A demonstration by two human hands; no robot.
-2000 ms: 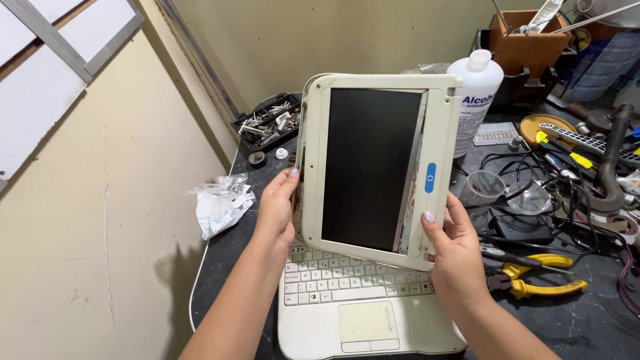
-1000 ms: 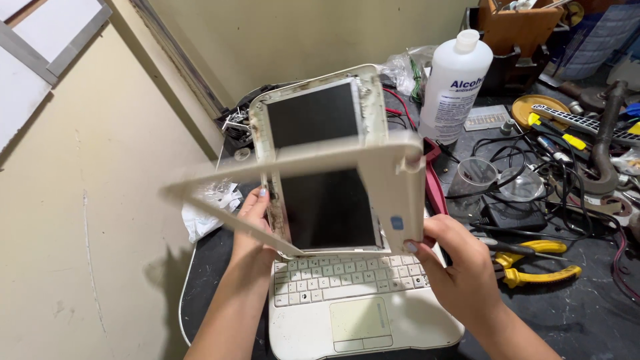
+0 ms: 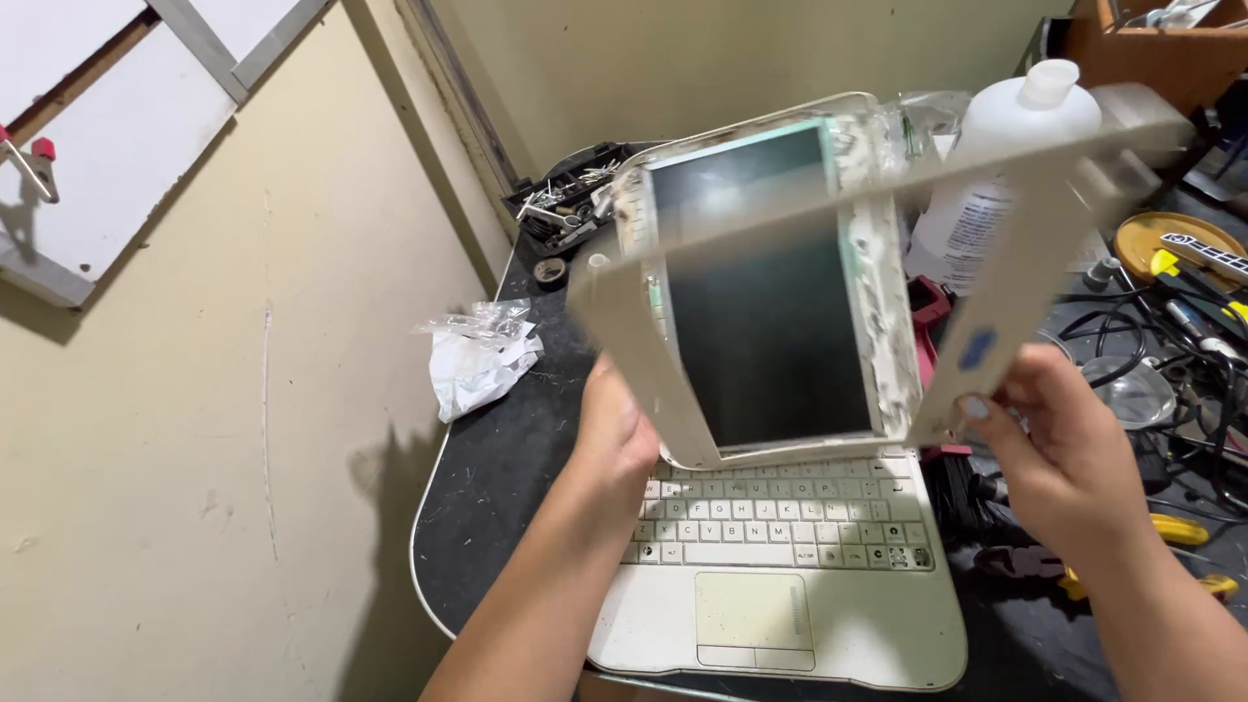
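Note:
My right hand (image 3: 1068, 448) grips the lower right corner of a pale plastic screen bezel (image 3: 1014, 263), which is blurred and tilted in front of the display. Behind the bezel stands the laptop's LCD panel (image 3: 770, 341) in its dirty white lid (image 3: 882, 322), with glue-like residue along the edge. At the lid's lower left is my left hand (image 3: 614, 424); its fingers are hidden behind the lid and bezel, and it seems to hold the lid's edge. Below lies the white laptop base (image 3: 877, 624) with its keyboard (image 3: 770, 531) and touchpad.
A white plastic bottle (image 3: 1024, 127) stands behind the bezel. At the right are cables, a clear cup (image 3: 1126, 390) and yellow-handled pliers (image 3: 1180, 529). Left of the lid lie a crumpled plastic wrapper (image 3: 478, 366), a tape roll (image 3: 550, 273) and a black tray of screws (image 3: 561, 219). A wall borders the table.
Two seconds ago the bezel covered the rim of the display; now it is away from it, tilted in my right hand, and the panel's edges and the lid's inside show.

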